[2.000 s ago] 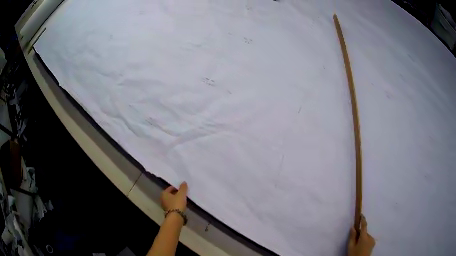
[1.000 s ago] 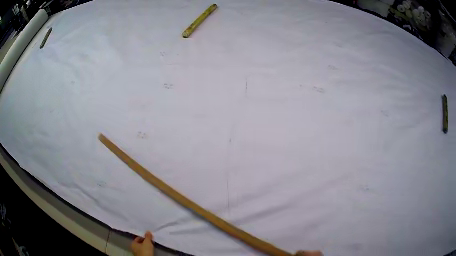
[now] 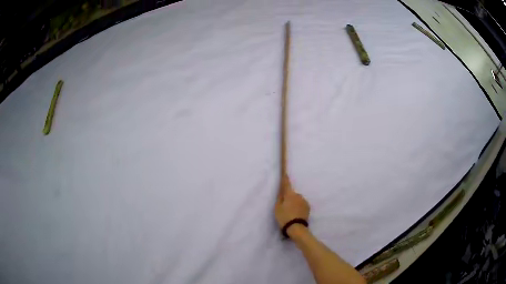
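A large white paper sheet [image 3: 183, 166] covers black cloth, whose dark edge [image 3: 421, 219] shows along the right side. My right hand [image 3: 292, 208], with a dark band at the wrist, is shut on a long tan wooden stick [image 3: 285, 105] near its lower end. The stick lies over the paper and points away from me. My left hand is not in view. Yellow-brown weights lie on the paper, one at the left [image 3: 52, 108] and one at the upper right [image 3: 358, 45].
A thin weight [image 3: 428, 35] lies near the far right end of the sheet. Several weights [image 3: 405, 245] lie along the cream table edge at the lower right. The bare table end [image 3: 471, 52] holds small items at the upper right. Dark clutter lies beyond the table.
The view has swung right towards the other table end. The stick has turned from slanting up-left to pointing nearly straight away. My left hand, earlier at the near paper edge, is out of view.
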